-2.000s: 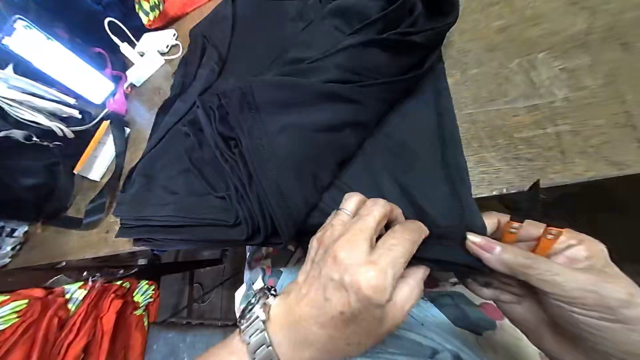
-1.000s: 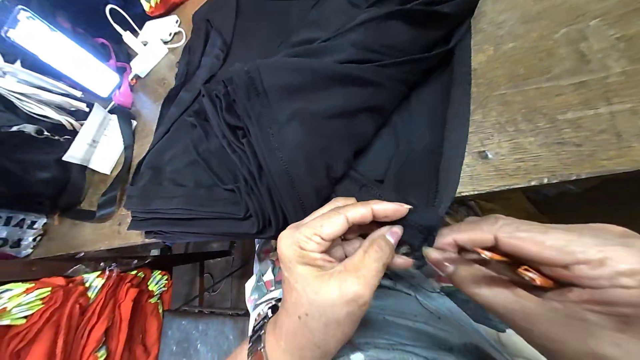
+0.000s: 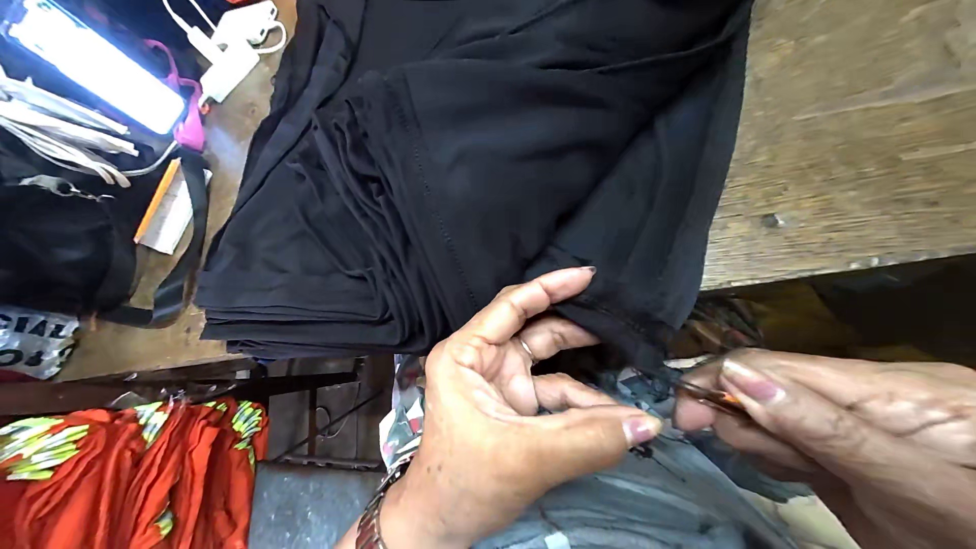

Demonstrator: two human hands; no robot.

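Note:
A pile of folded black fabric (image 3: 488, 175) with stitched edges lies on a wooden table, one corner hanging over its front edge. At that corner is my left hand (image 3: 518, 396), palm partly up, thumb apart from the fingers, fingertips touching the cloth; nothing is plainly gripped in it. A ring and a metal watch are on this hand. To its right, my right hand (image 3: 831, 419) is closed around a small orange-handled cutting tool (image 3: 720, 396), mostly hidden by the fingers. The hanging cloth corner is close to the right fingertips.
The wooden table (image 3: 854, 152) ends just above my right hand. At the left are a lit phone (image 3: 99, 69), white adapters with cables (image 3: 232, 49), a black bag (image 3: 61, 244) and an orange-and-white item (image 3: 164, 210). Red patterned cloth (image 3: 130, 473) hangs lower left.
My left hand has turned from palm down on the cloth to palm partly up with the thumb apart. The orange handles in my right hand show less than before.

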